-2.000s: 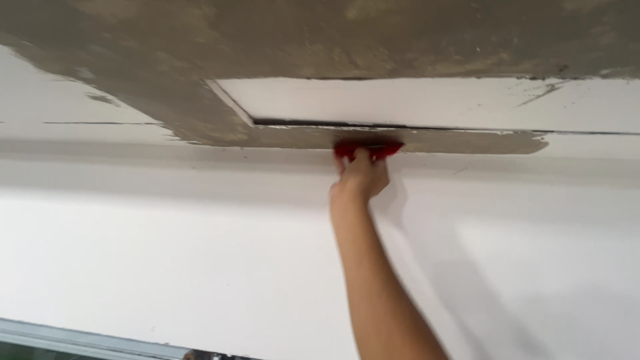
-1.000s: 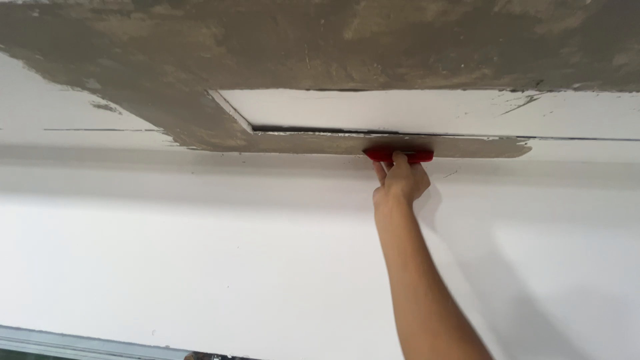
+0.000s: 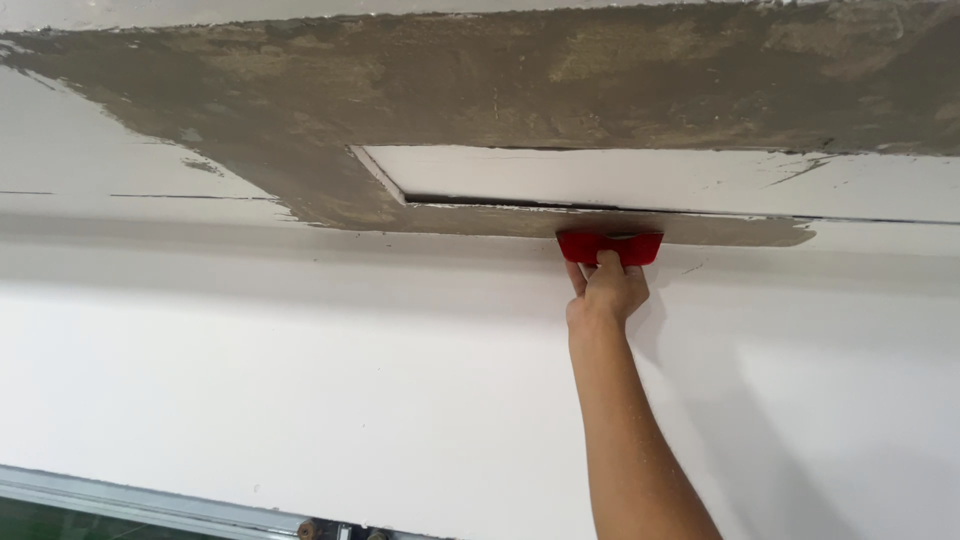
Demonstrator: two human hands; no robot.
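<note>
My right hand (image 3: pixel 609 289) reaches up from the lower right and grips a red putty scraper (image 3: pixel 611 248), thumb on its near face. The scraper's upper edge lies against a narrow strip of grey-brown putty (image 3: pixel 480 220) on the ceiling, close to where it meets the white wall (image 3: pixel 420 390). Above that strip sits a white recessed ceiling panel (image 3: pixel 570 176) with a dark gap along its near edge. A broad coat of the same putty (image 3: pixel 450 82) spreads beyond the panel. My left hand is out of view.
At the lower left runs a metal frame rail (image 3: pixel 150 504) over dark green glass, with small roller-like fittings (image 3: pixel 307 529) at its end. A thin dark crack (image 3: pixel 187 196) crosses the white ceiling at left. The arm's shadow falls on the wall.
My right hand has moved right along the putty strip with the scraper since two seconds ago. Over the last second, the view has tilted up somewhat, and more of the scraper's red face shows.
</note>
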